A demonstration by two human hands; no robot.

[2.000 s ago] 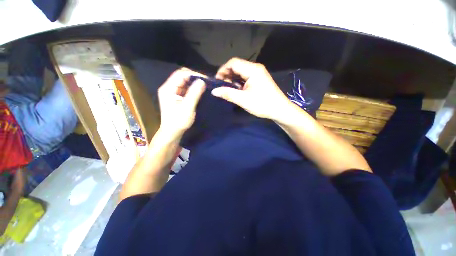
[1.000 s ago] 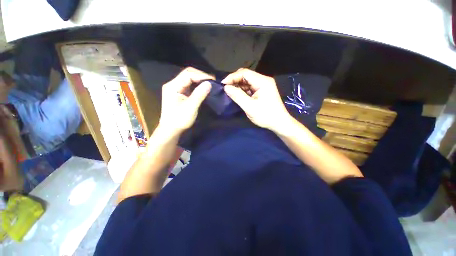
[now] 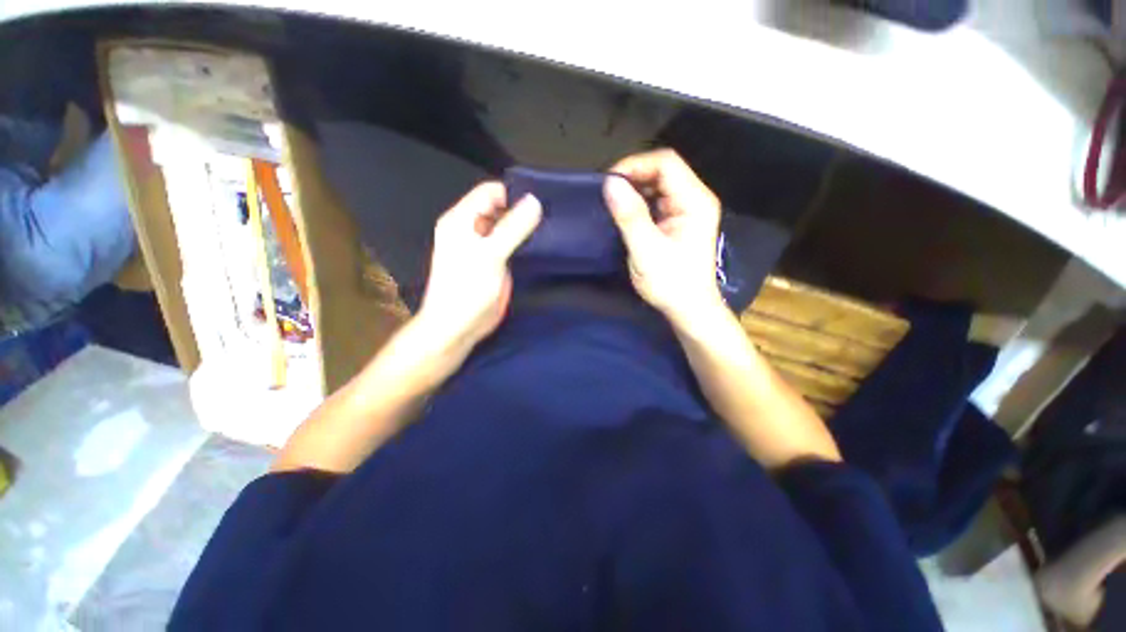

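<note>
A small navy cut piece (image 3: 567, 222) is held flat and spread between both hands, above the lap. My left hand (image 3: 475, 247) pinches its left edge between thumb and fingers. My right hand (image 3: 667, 228) pinches its upper right corner, thumb on top. Pale thread ends (image 3: 722, 262) lie on dark cloth just right of my right hand, partly hidden by it.
The white table (image 3: 593, 37) curves across the top. An open wooden drawer (image 3: 161, 247) stands at left, beside a person's blue-clad leg (image 3: 62, 235). Wooden slats (image 3: 821, 340) and hanging navy cloth (image 3: 920, 432) are at right. A red scissors handle (image 3: 1099, 148) shows at the right edge.
The piece, bunched and then folded at the fingertips, is now spread out flat between the hands. The view has turned right, so the red handle shows and the yellow item is nearly out.
</note>
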